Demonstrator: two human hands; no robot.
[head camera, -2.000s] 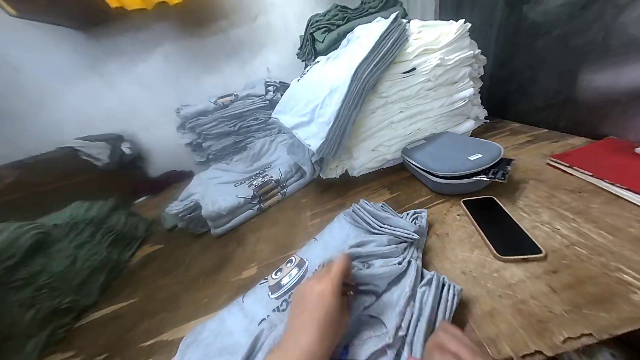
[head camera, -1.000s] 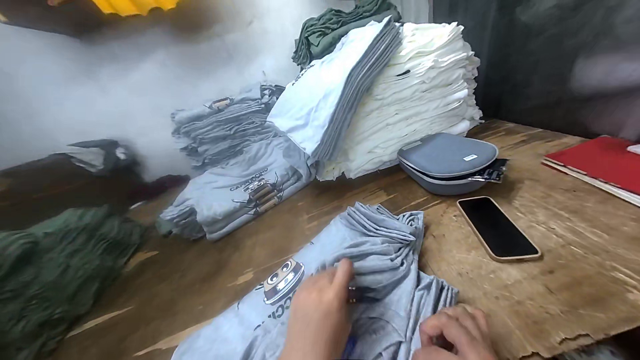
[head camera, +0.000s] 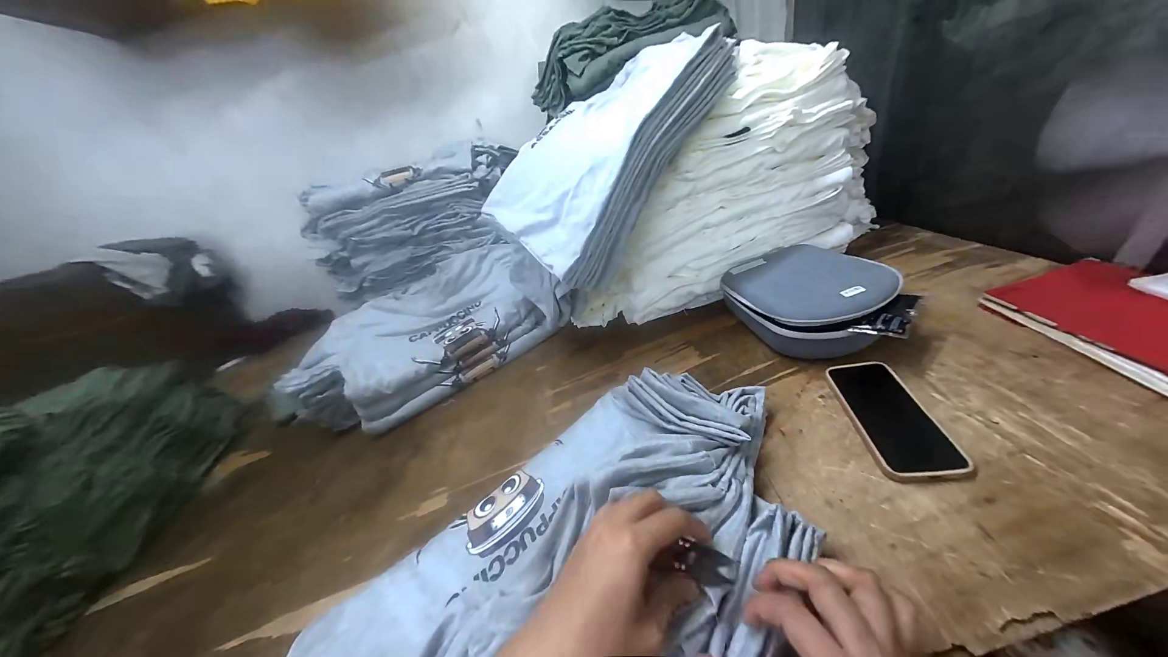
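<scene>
A pile of grey-blue printed T-shirts (head camera: 584, 474) lies folded on the wooden table, with a cartoon face and lettering on the top one. My left hand (head camera: 620, 566) is over its lower middle, holding small dark thread snips (head camera: 703, 561) whose pointed tips face right. Close to those tips, my right hand (head camera: 830, 602) pinches the shirt fabric near the pile's right edge, thumb against curled fingers. The lower parts of both hands run out of view at the bottom.
Behind are grey shirt stacks (head camera: 465, 338), a tall white fabric stack (head camera: 757, 192) and green cloth (head camera: 620, 46). A grey zip case (head camera: 812, 292), phone (head camera: 899, 420) and red folder (head camera: 1086, 301) lie right on the table (head camera: 1031, 511). More green cloth (head camera: 100, 474) is left.
The snips now show clearly between my left fingers, which have turned toward the right hand. My right hand has come further into view since the earliest frame.
</scene>
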